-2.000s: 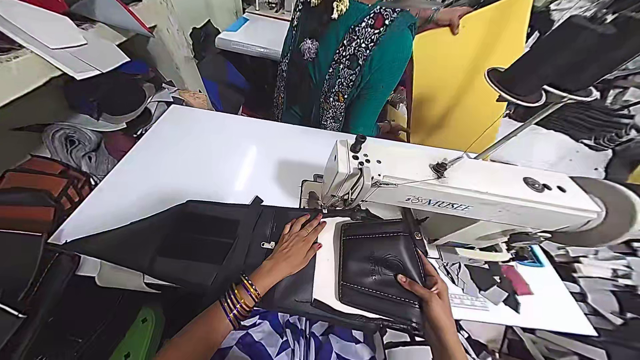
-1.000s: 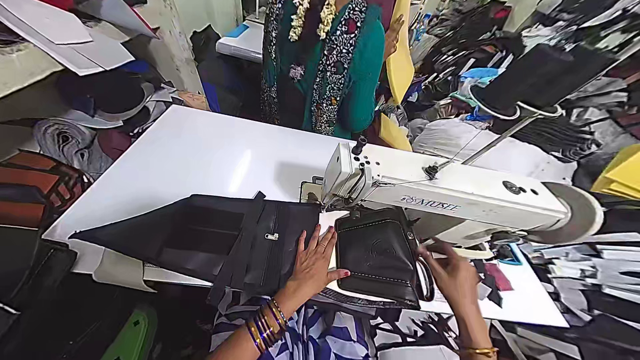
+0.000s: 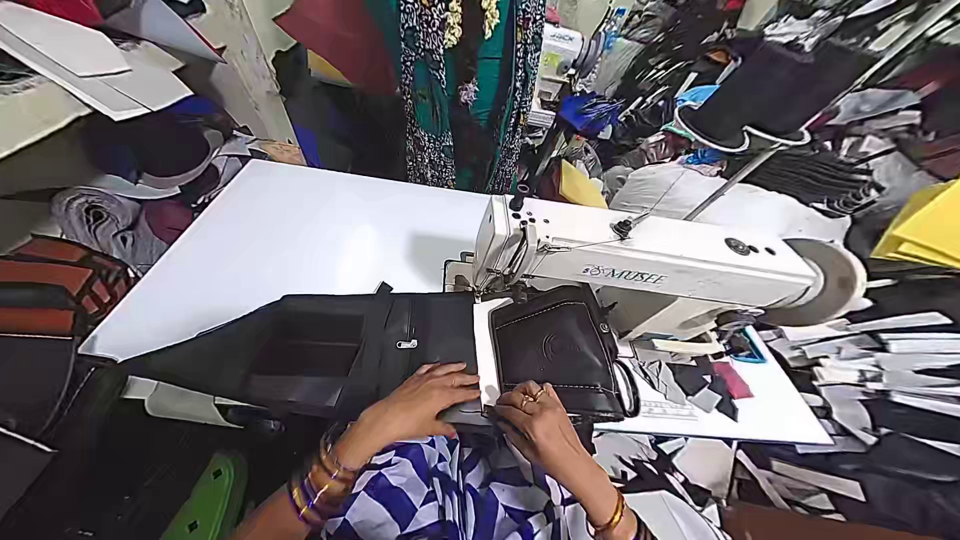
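A black fabric bag piece with a zipper [image 3: 431,330] lies flat on the white table, its right edge under the needle area of a white sewing machine [image 3: 645,262]. Beside it, across a white strip [image 3: 489,352], is a black leather-like stitched panel [image 3: 559,345] below the machine arm. My left hand [image 3: 427,394] rests spread on the lower right of the fabric, by the strip. My right hand [image 3: 529,420] has its fingers bent and pinched at the strip's lower end, where the pieces meet; the fingertips partly hide what they grip.
Fabric scraps [image 3: 705,382] lie on the table right of the panel. Black thread cones [image 3: 772,90] stand behind the machine, whose handwheel [image 3: 825,281] is at the right. A person in a patterned scarf [image 3: 517,97] stands across the table. A grey roll [image 3: 101,217] lies at the left.
My right hand has moved left from the panel's right side to the strip's lower end. The person opposite no longer holds the yellow sheet seen two seconds ago.
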